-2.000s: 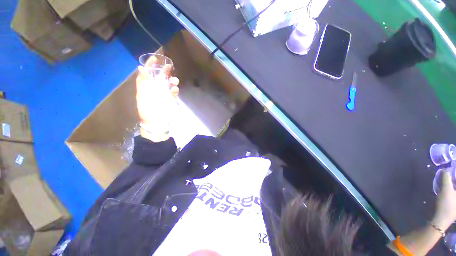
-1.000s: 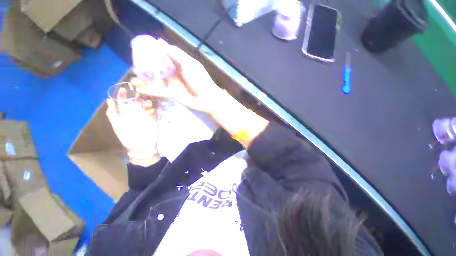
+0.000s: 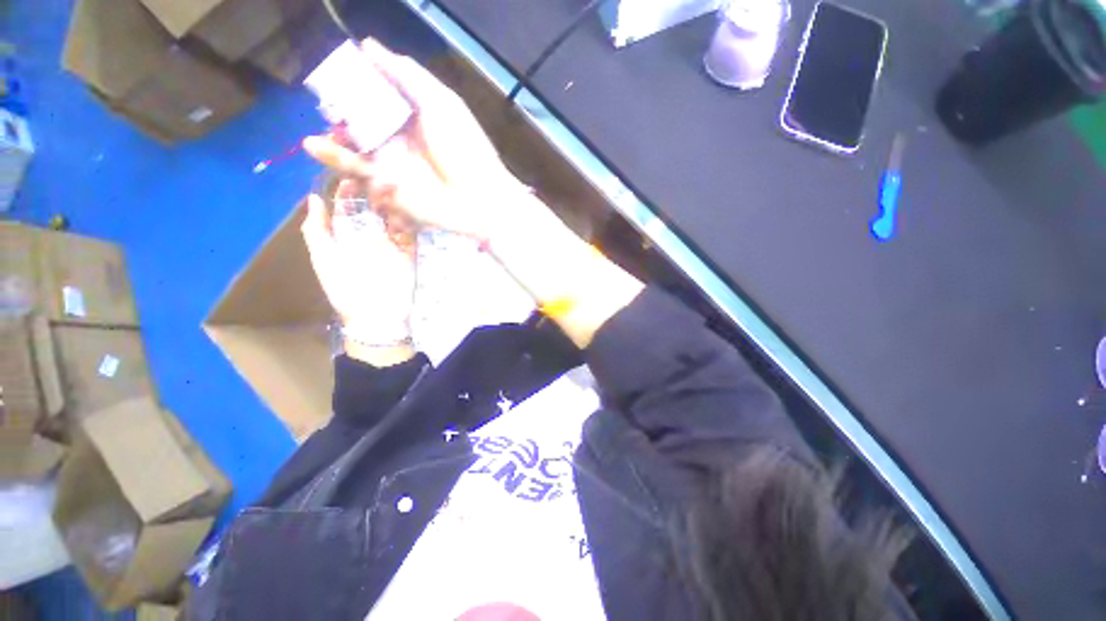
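Note:
My right hand holds a pale inner housing at the upper left, tilted, above my left hand. A thin red lead wire sticks out to the left of the housing. My left hand is palm up below it and holds a clear plastic cup, mostly hidden by the fingers and washed out by glare. The hands are close together above the open carton.
On the black bench are a single pale unit, a smartphone, a blue-handled tool and a black tumbler. Pale units are cut off at the right edge. More cartons stand on the blue floor.
My right hand has come from the pale units at the far right to above my left hand, now with a housing. Since a second ago, the housing has tilted and its red wire shows.

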